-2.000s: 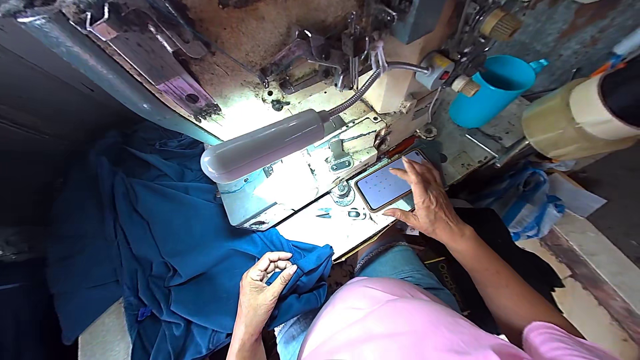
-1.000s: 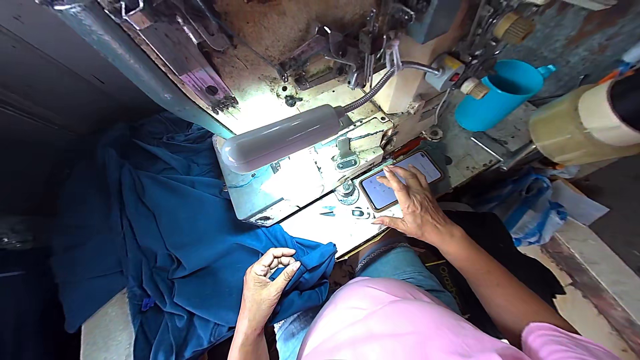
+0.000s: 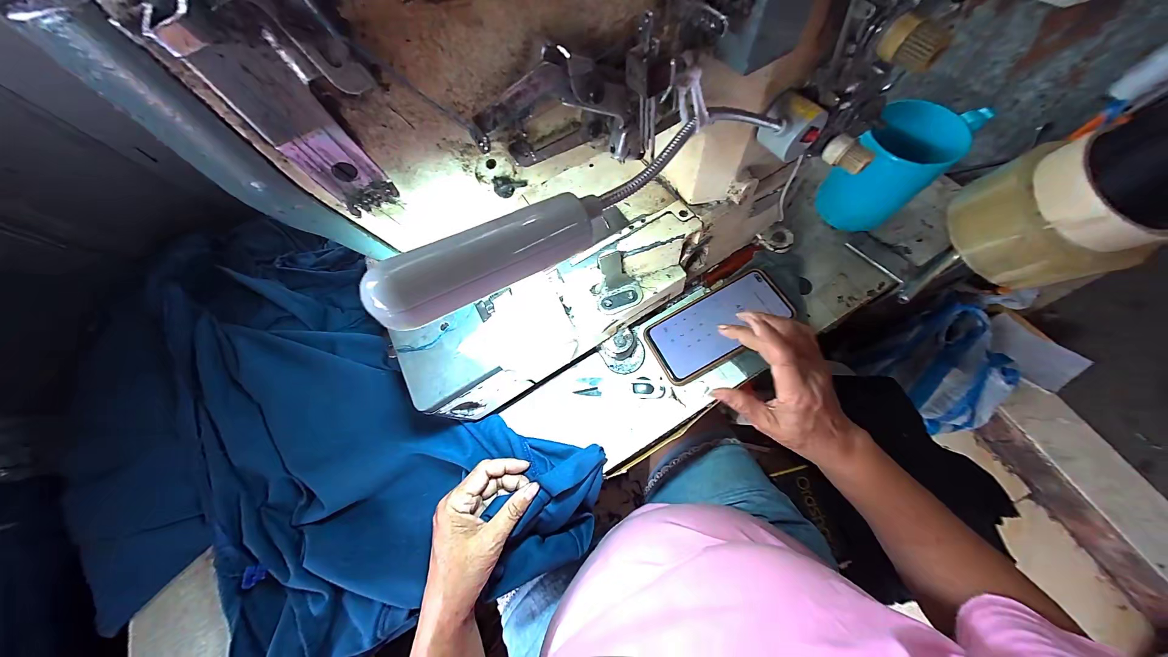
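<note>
A smartphone (image 3: pixel 707 333) with a lit screen lies on the work surface beside the sewing machine (image 3: pixel 557 306). My right hand (image 3: pixel 789 383) is over its lower right part, a fingertip at the screen and the fingers apart, holding nothing. My left hand (image 3: pixel 474 520) rests curled at the edge of the blue fabric (image 3: pixel 347 438); thumb and forefinger come close, and whether cloth is between them cannot be told. Thread snips (image 3: pixel 588 387) and a small metal part (image 3: pixel 648 388) lie on the lit surface below the phone.
A gooseneck lamp (image 3: pixel 484 260) reaches over the machine bed. At the right stand a turquoise plastic mug (image 3: pixel 894 164) and a large tape-like roll (image 3: pixel 1013 219). A blue and white plastic bag (image 3: pixel 954 370) lies under the table's right end. A metal bar (image 3: pixel 210 164) runs along the upper left.
My right hand has shifted a little over the phone, with its fingers now lifted more off the lower part of the screen. The left hand has hardly moved.
</note>
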